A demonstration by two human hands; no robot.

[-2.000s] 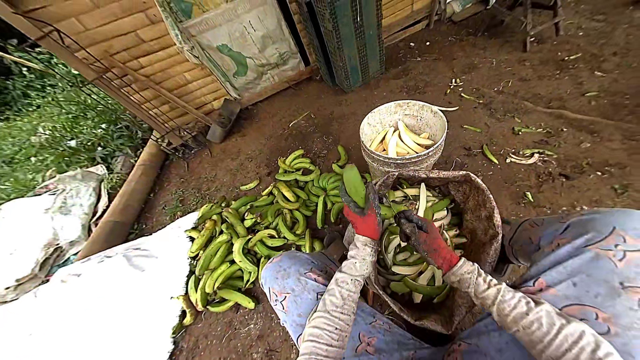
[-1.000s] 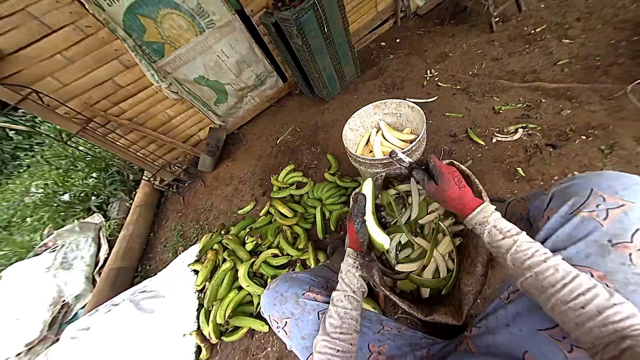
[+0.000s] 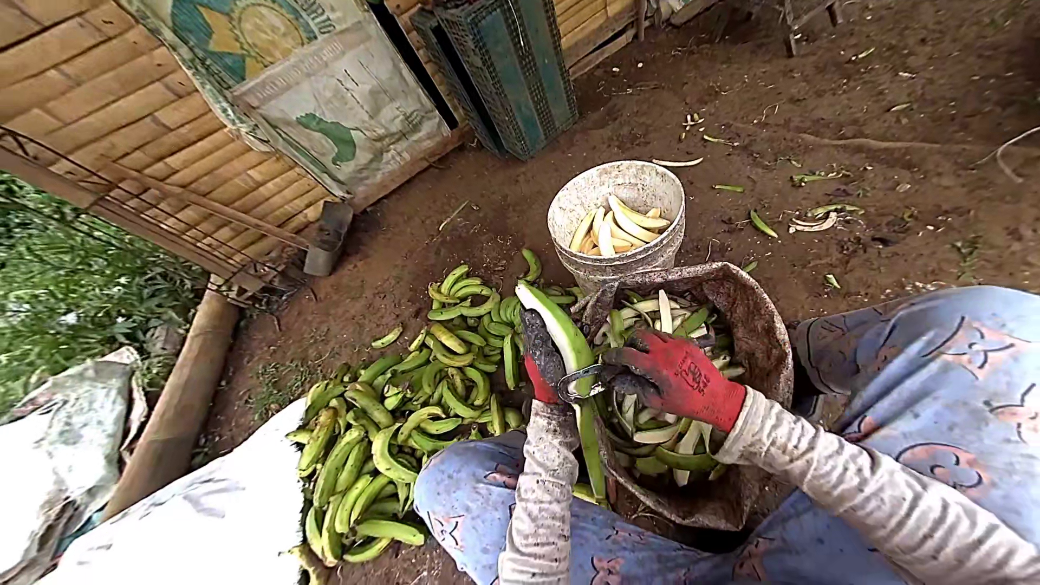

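Both hands wear red gloves with dark, dirty fingers. My left hand (image 3: 543,357) grips a partly peeled green plantain (image 3: 561,329), its pale flesh bared along the upper part. My right hand (image 3: 678,375) holds a metal peeler (image 3: 581,382) against that plantain, and a long strip of green peel hangs below the tool. Under my right hand stands a dirty open sack (image 3: 768,345) filled with green and pale peels (image 3: 686,455). Just beyond it, a white bucket (image 3: 626,264) holds several peeled plantains (image 3: 621,227). Unpeeled green plantains (image 3: 390,447) lie heaped to the left.
A white sheet (image 3: 211,512) lies at the lower left beside a bamboo pole (image 3: 183,398). A bamboo wall (image 3: 106,97) and a teal slatted crate (image 3: 520,81) stand at the back. Peel scraps (image 3: 812,223) lie on the dirt floor at the right. My knees flank the sack.
Two seconds ago the plantain in my left hand showed only green; its pale flesh shows now. My right hand was farther up near the bucket one second ago and has come down along the plantain.
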